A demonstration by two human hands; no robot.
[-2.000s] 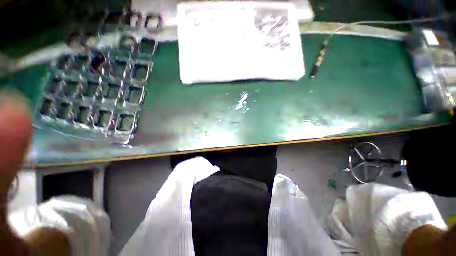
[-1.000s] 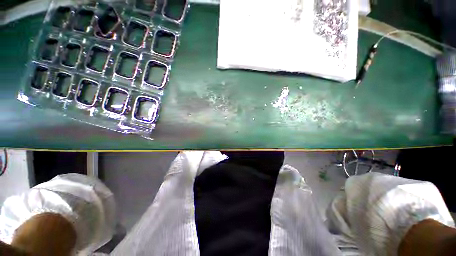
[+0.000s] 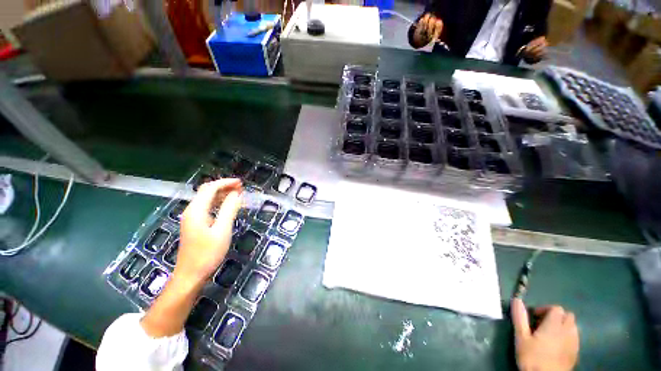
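Note:
The clear blister tray [image 3: 254,297] with black watch case frames lies at the left on the green mat. My left hand [image 3: 206,228] is over it, thumb and fingers bent close above its pockets; whether they hold a frame is hidden. The vacuum pick-up pen [image 3: 522,279] lies right of the white sheet [image 3: 384,250], pointing away. My right hand [image 3: 547,337] is at the pen's near end, thumb touching or nearly touching it; a grip cannot be made out. Tiny dark specks [image 3: 458,243] are scattered on the sheet's right part.
Stacked blister trays [image 3: 427,170] stand on a white board [image 3: 308,148] beyond the sheet. Pale bits [image 3: 404,337] lie below the sheet. A metal strip [image 3: 572,241] crosses the mat. A blue box [image 3: 245,47], a pale box [image 3: 332,47] and a crumpled clear bag [image 3: 569,152] are behind. A person sits opposite.
The view has lifted, showing more of the bench. My left hand has come over the tray and my right hand has come to the pen.

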